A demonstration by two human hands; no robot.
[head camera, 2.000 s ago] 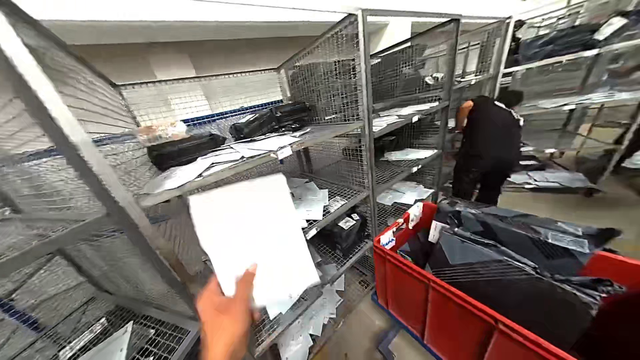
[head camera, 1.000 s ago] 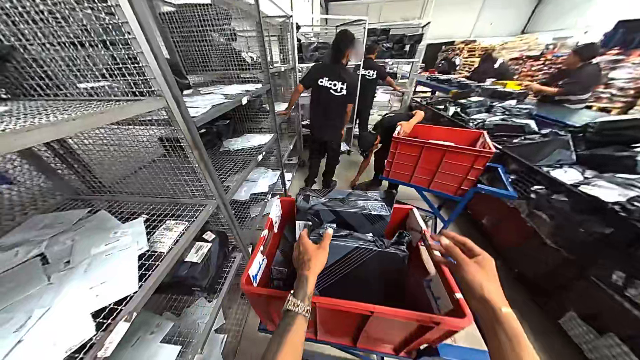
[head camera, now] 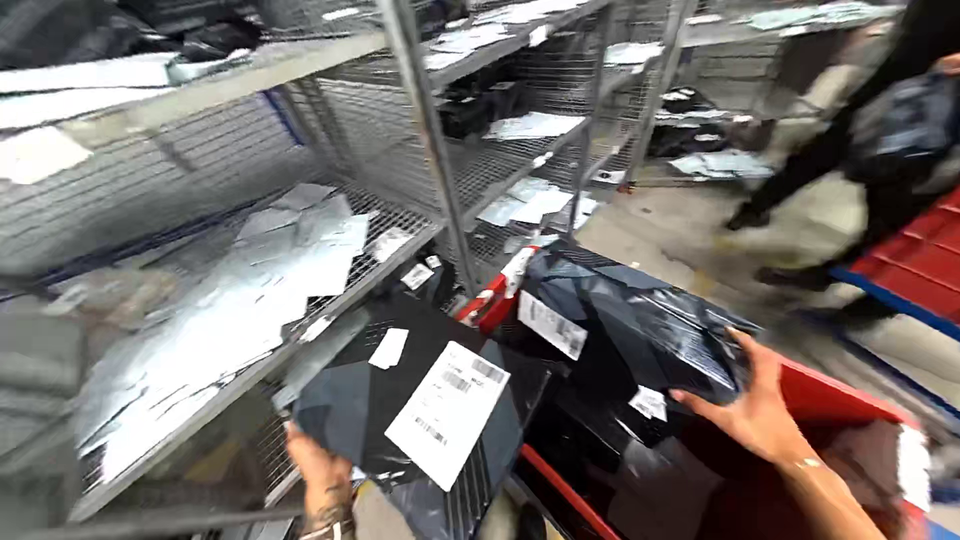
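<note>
My left hand (head camera: 322, 472) grips the lower left side of a black and grey plastic-wrapped parcel (head camera: 352, 420), which bears a large white label and a smaller one. This parcel is tilted between the mesh shelf and the red crate (head camera: 817, 390). My right hand (head camera: 757, 412) has its thumb and fingers on the right end of a second dark plastic-wrapped parcel (head camera: 637, 307), also labelled, at the crate's top. More dark wrapping shows beneath it inside the crate.
A wire mesh shelf (head camera: 390, 217) at the left bears flat white and grey packets (head camera: 285, 270). Further shelves hold packets and dark parcels. At the upper right a person in dark trousers (head camera: 810, 165) stands beside another red crate (head camera: 922, 255) on a blue frame.
My left hand has moved from the crate's contents to the shelf side, now holding a labelled parcel. My right hand has come from the crate's rim onto another parcel. The view has turned left and down.
</note>
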